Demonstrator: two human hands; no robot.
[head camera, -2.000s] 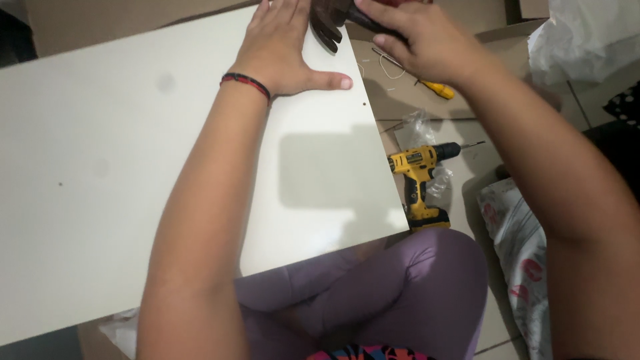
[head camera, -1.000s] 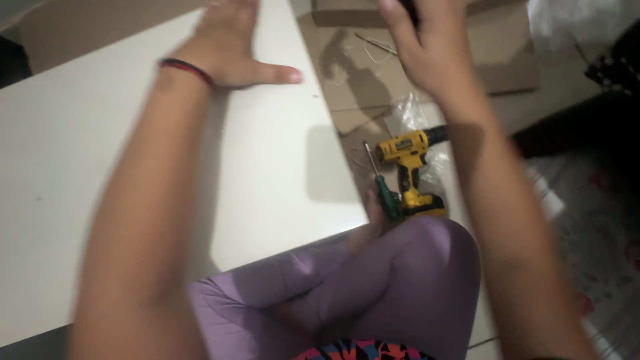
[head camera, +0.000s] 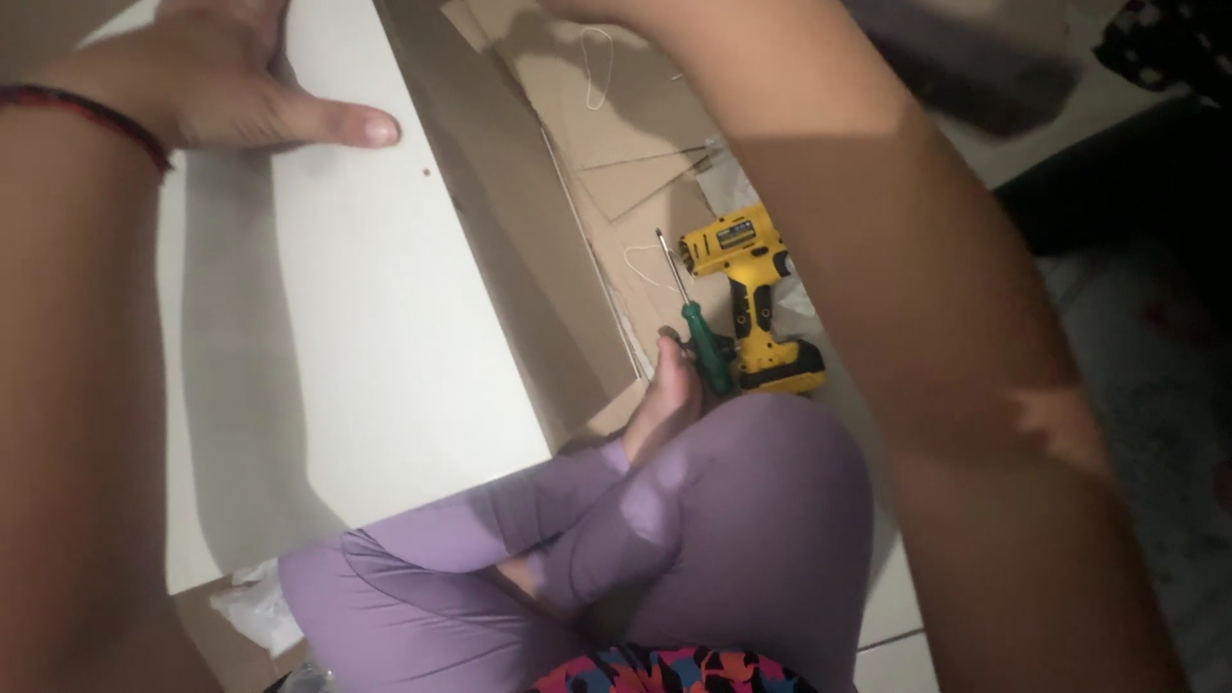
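My left hand lies on the white panel near its right edge, thumb stretched out; its fingertips are cut off by the top of the frame. A small hole shows in the panel just past the thumb. My right forearm reaches up the right side, and only the wrist edge shows at the top; the right hand itself is out of view. To the right of the panel, a green-handled screwdriver lies beside my foot, tip pointing up. Next to it is a yellow and black DeWalt cordless drill, its front hidden behind my right arm.
Cardboard with thin loops of string covers the floor right of the panel. My crossed legs are at the panel's near edge. Clear plastic lies at lower left. At upper right are dark cloth and a blurred dark shape.
The hammer that my right hand held at the panel's edge two seconds ago is out of view, as is that hand. The panel's side has come into view, and the screwdriver shows by the drill.
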